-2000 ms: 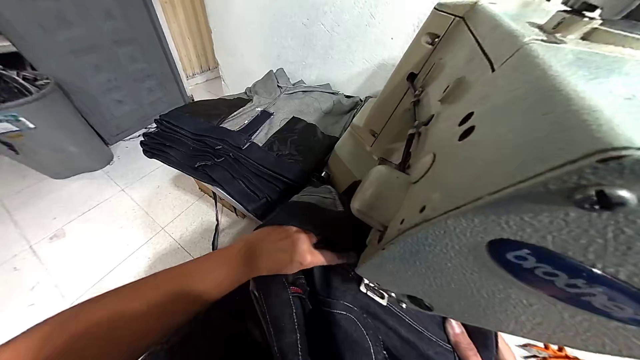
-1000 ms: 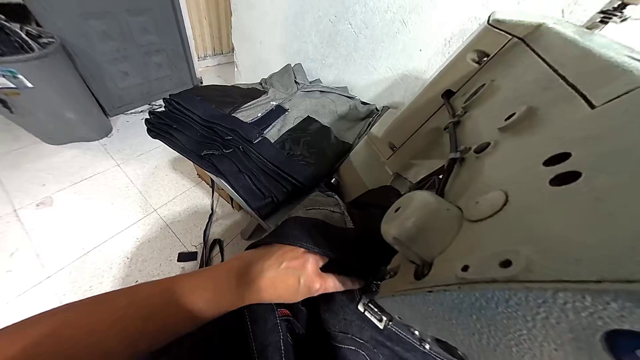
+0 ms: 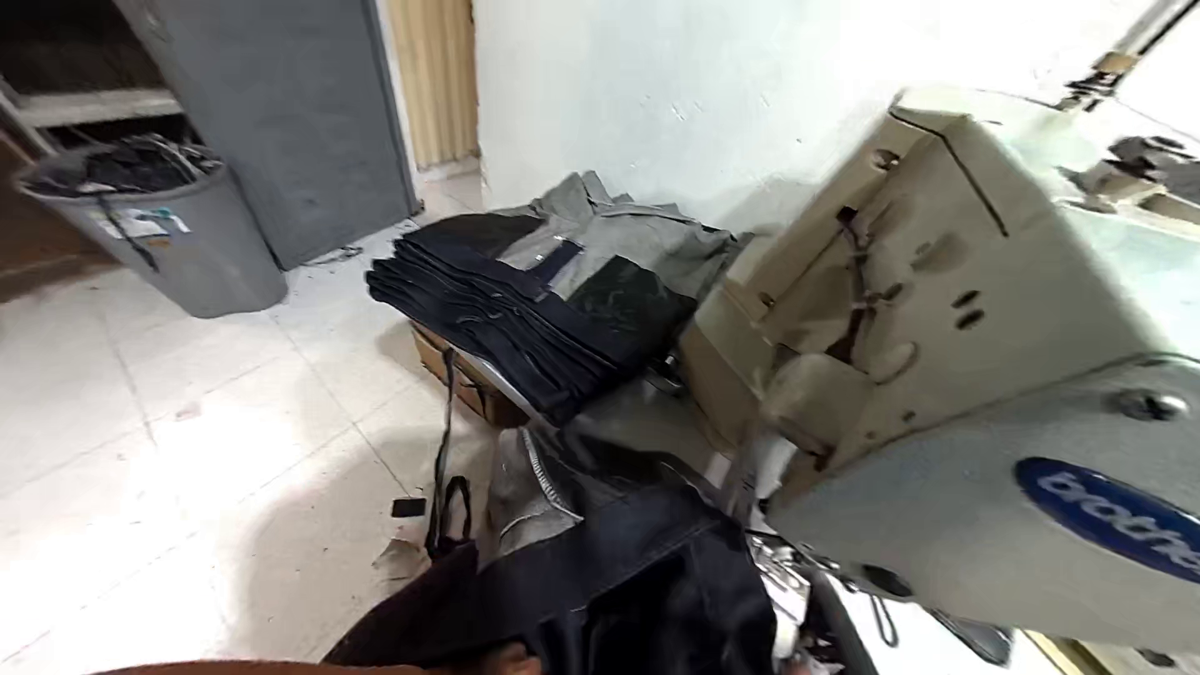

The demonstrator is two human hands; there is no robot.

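Note:
A dark denim garment [image 3: 600, 553] lies bunched at the bottom centre, beside the foot area of a Brother sewing machine [image 3: 937, 375]. Its grey inner side and pale overlock stitching show at the left. At the lower frame edge, a small part of my left hand [image 3: 511, 659] touches the garment; its grip is hidden. What looks like a fingertip of my right hand [image 3: 797, 667] shows at the same edge, right of the cloth, too little to tell its state. Metal parts [image 3: 783, 581] of the machine are visible beside the garment.
Folded dark jeans [image 3: 525, 309] are stacked on a low support with a brown side [image 3: 469, 380], against the white wall [image 3: 656, 103]. A grey bin [image 3: 187, 244] of scraps stands by the grey door [image 3: 300, 131]. A dark strap [image 3: 442, 450] hangs toward the tiled floor.
My left hand has moved down to the lower frame edge, away from the machine's foot area. The garment has shifted, and its dark band now spans the bottom centre. The view has shifted.

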